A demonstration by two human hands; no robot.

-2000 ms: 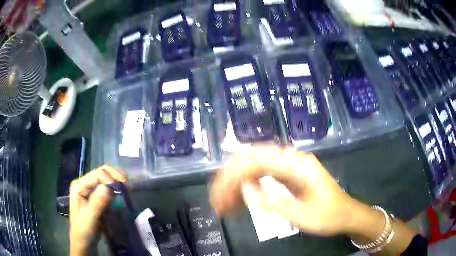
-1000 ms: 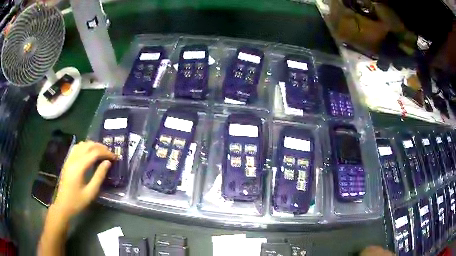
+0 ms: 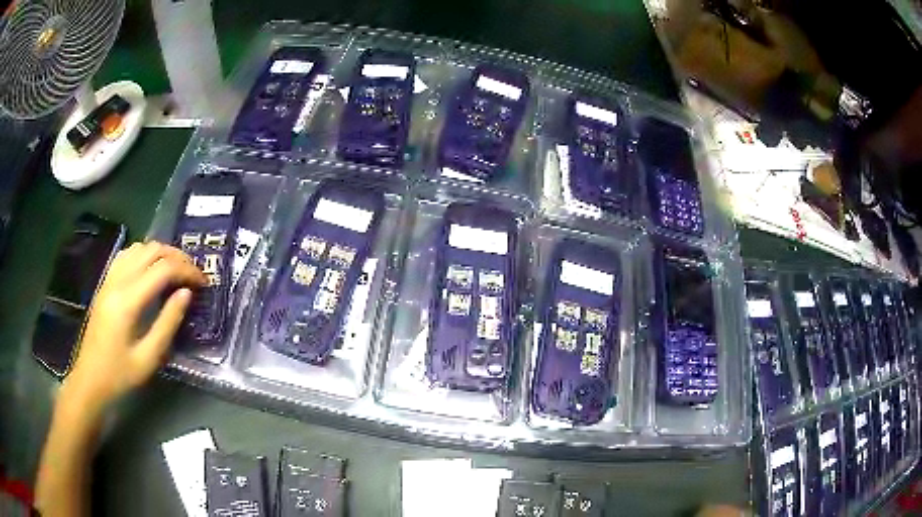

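A clear blister tray point(image 3: 394, 399) holds two rows of dark blue-purple phones. Most lie back up with the battery bay open, such as the front-row phone point(image 3: 473, 293). Two at the right end show their keys, one of them the front keypad phone point(image 3: 689, 333). My left hand point(image 3: 136, 313) is at the front-left phone point(image 3: 209, 252), fingertips at its right half; whether they grip it cannot be told. Only a small blurred bit of my right hand point(image 3: 720, 511) shows at the bottom edge, its fingers cut off.
Flat black batteries point(image 3: 235, 485) and white slips point(image 3: 435, 487) lie in front of the tray. A smartphone point(image 3: 76, 288) and a small fan point(image 3: 51, 45) are at left. Another tray of phones point(image 3: 831, 404) is at right. A person's arm point(image 3: 728, 50) shows at upper right.
The left pocket, which held only a white slip two seconds ago, now holds a phone. My left hand has let go of the dark item it held. My right hand has withdrawn to the bottom edge.
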